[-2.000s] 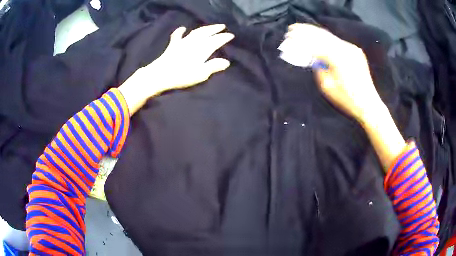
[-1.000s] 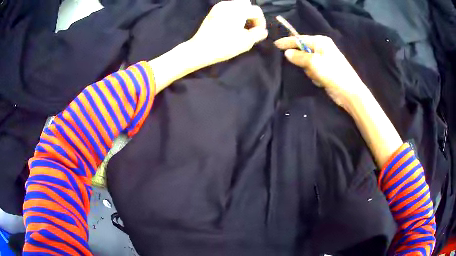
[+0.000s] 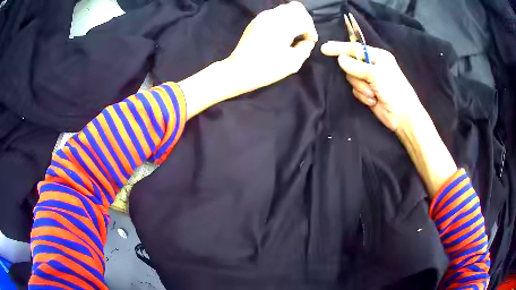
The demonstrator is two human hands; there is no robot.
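A black garment lies spread in front of me, with long seams running down its middle and small pale specks on it. My left hand is at the top centre with thumb and fingertips pinched together on the garment's cloth, which is drawn into folds below it. My right hand is just to the right and holds thread snips with a blue part at the grip. Their two blades point up and away, a little apart, above the cloth. Whether a thread is between my left fingertips is too small to tell.
More black garments are heaped at the left and back. Grey cloth lies at the back right. A white patch of table shows at the top left. The grey floor with scraps shows at the lower left, beside a blue edge.
My left hand has gone from spread flat to pinched and moved right and up, pulling folds into the cloth. The snips have turned more upright, and their blades now show clearly.
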